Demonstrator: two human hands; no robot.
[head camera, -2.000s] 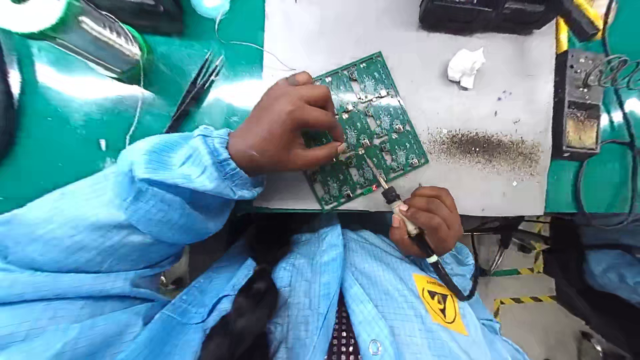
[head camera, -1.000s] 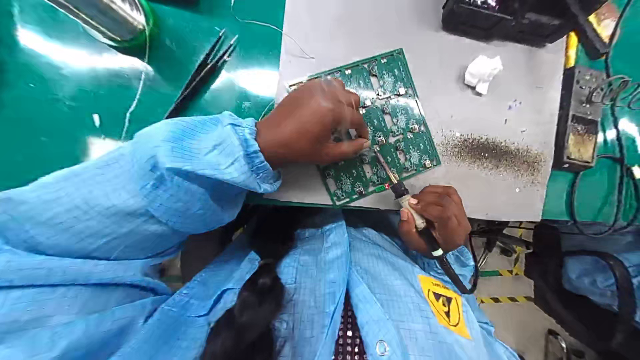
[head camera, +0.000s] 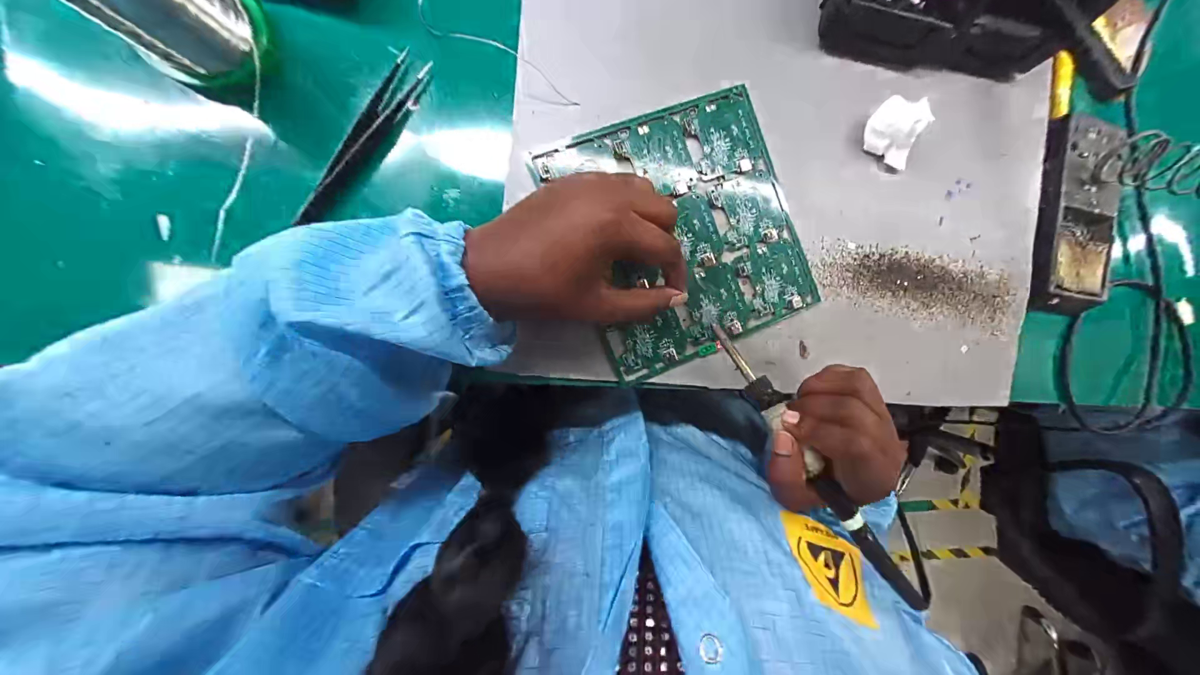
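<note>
A green panel of printed circuit boards (head camera: 741, 220) lies tilted on a grey mat (head camera: 647, 47). Over its left part is my left hand (head camera: 586, 248), thumb and forefinger pinched together above the board; whether something thin is between the fingertips cannot be told. My right hand (head camera: 839, 436) grips the handle of a soldering iron (head camera: 736, 354) just off the board's lower right edge. The iron's tip is at the lower part of the board, beside small mounted components. My left hand hides part of the panel.
Black tweezers (head camera: 361, 141) and a solder wire spool (head camera: 187, 33) lie on the green mat at left. Crumpled white tissue (head camera: 897, 131), scattered dark debris (head camera: 919, 281) and a black container (head camera: 937, 33) are on the grey mat. A soldering iron stand (head camera: 1083, 216) with cables is at right.
The iron's tip has moved slightly down the board, away from my left fingertips, which it was close to in the earlier frames. The view has shifted a little.
</note>
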